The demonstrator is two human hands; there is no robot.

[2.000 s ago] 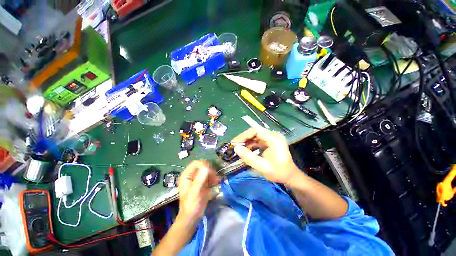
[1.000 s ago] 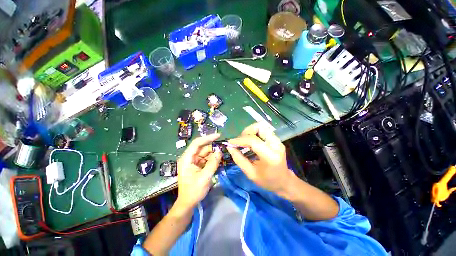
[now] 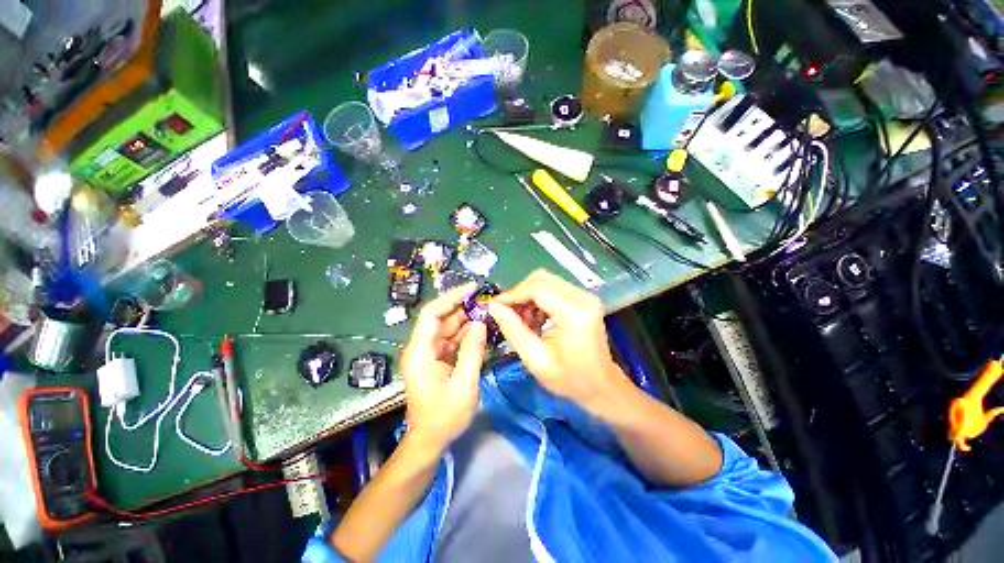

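A small dark module [image 3: 481, 305] with a bit of orange on it is held between both hands above the near edge of the bench. My left hand [image 3: 443, 357] grips it from the left with thumb and fingers. My right hand [image 3: 556, 330] pinches it from the right with the fingertips. The fingers cover much of it. Several opened modules [image 3: 405, 286] with orange parts lie on the green mat just beyond my hands. Two dark round modules [image 3: 319, 364] lie left of my left hand.
Blue bins [image 3: 432, 94] and clear cups stand at the back. A yellow-handled tool [image 3: 561, 198], a white strip [image 3: 567, 260] and light blue bottles [image 3: 674, 108] are at the right. An orange-rimmed multimeter [image 3: 62, 456] and white cable [image 3: 119, 383] are at the left.
My left hand has come up to the right hand, and both now hold the module together. The module has been raised and tilted, showing its face with orange. The view has shifted slightly.
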